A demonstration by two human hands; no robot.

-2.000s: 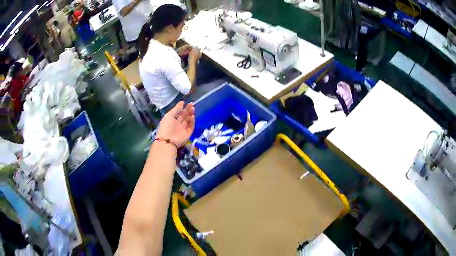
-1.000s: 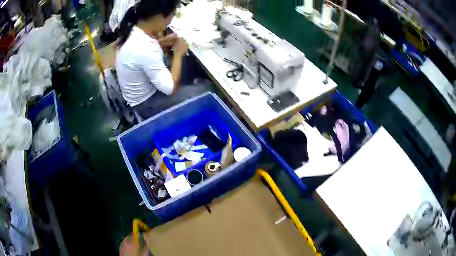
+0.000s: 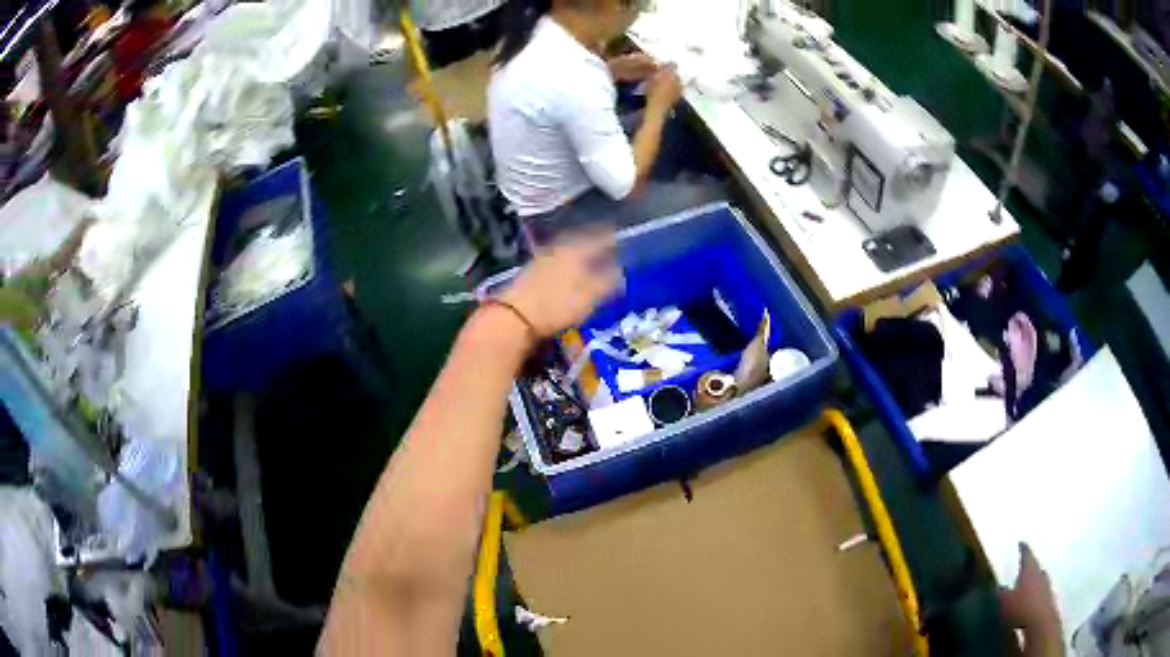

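My left hand point(image 3: 571, 285) is bare, with a thin bracelet at the wrist. It is blurred over the back left rim of a blue crate point(image 3: 686, 469), and its fingers are unclear. The crate holds a smaller blue tray point(image 3: 719, 276), white scraps point(image 3: 642, 336), a white box point(image 3: 621, 421), a dark round opening or ring point(image 3: 669, 406) and a roll point(image 3: 716, 385). My right hand point(image 3: 1030, 606) is partly in view at the lower right, beside the white table's edge; its grip is unclear.
A cardboard-topped trolley point(image 3: 719, 558) with yellow rails point(image 3: 885, 520) stands before the crate. A seated person point(image 3: 554, 122) is behind. A sewing machine point(image 3: 873, 135), cloth-filled crate point(image 3: 943, 372) and white table point(image 3: 1078, 475) are right; heaped white cloth point(image 3: 205, 116) is left.
My left hand has moved from the trolley's left yellow rail up to the crate's back left rim. My right hand has come into view at lower right. The view has shifted left.
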